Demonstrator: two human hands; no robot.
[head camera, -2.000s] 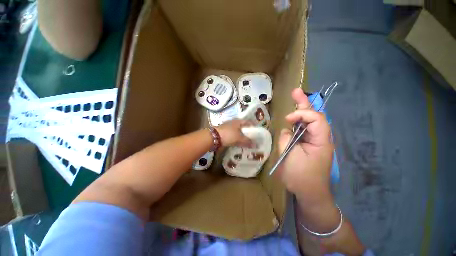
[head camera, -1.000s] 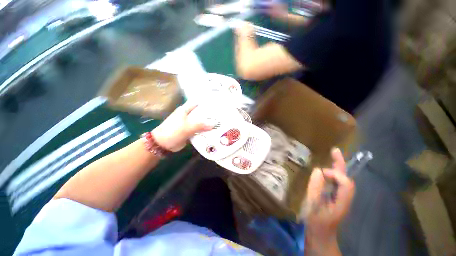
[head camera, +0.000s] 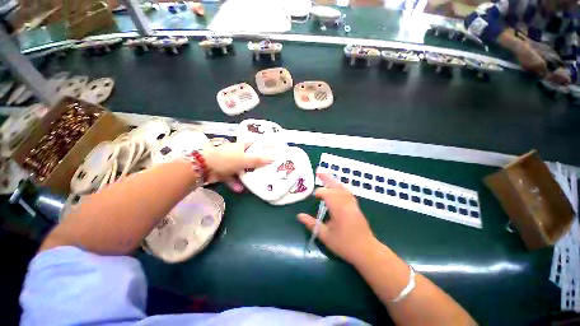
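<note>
My left hand (head camera: 232, 162) holds cream-white plastic covers (head camera: 280, 175) over the green bench, left of centre. The covers overlap, and dark round holes and reddish marks show on them. Another cover (head camera: 261, 129) lies just behind the hand. My right hand (head camera: 340, 219) holds the slim tweezers (head camera: 317, 226), tip pointing down and to the left, just right of the covers. A white adhesive sheet (head camera: 407, 188) with two rows of dark cells lies to the right of my right hand, its left end close to the fingers.
Stacked covers (head camera: 114, 162) and a box of reddish-brown parts (head camera: 60, 137) are at left. A cover (head camera: 186, 226) lies near my left forearm. A small carton (head camera: 534, 197) and perforated sheets (head camera: 566, 261) are at right. Three covers (head camera: 273, 81) and part-assembled units (head camera: 264, 48) lie beyond. A person's arm (head camera: 521, 48) shows top right.
My left hand has taken covers out of the large carton and brought them over the bench. The view has swung to the bench. My right hand still holds the tweezers, now beside the adhesive sheet.
</note>
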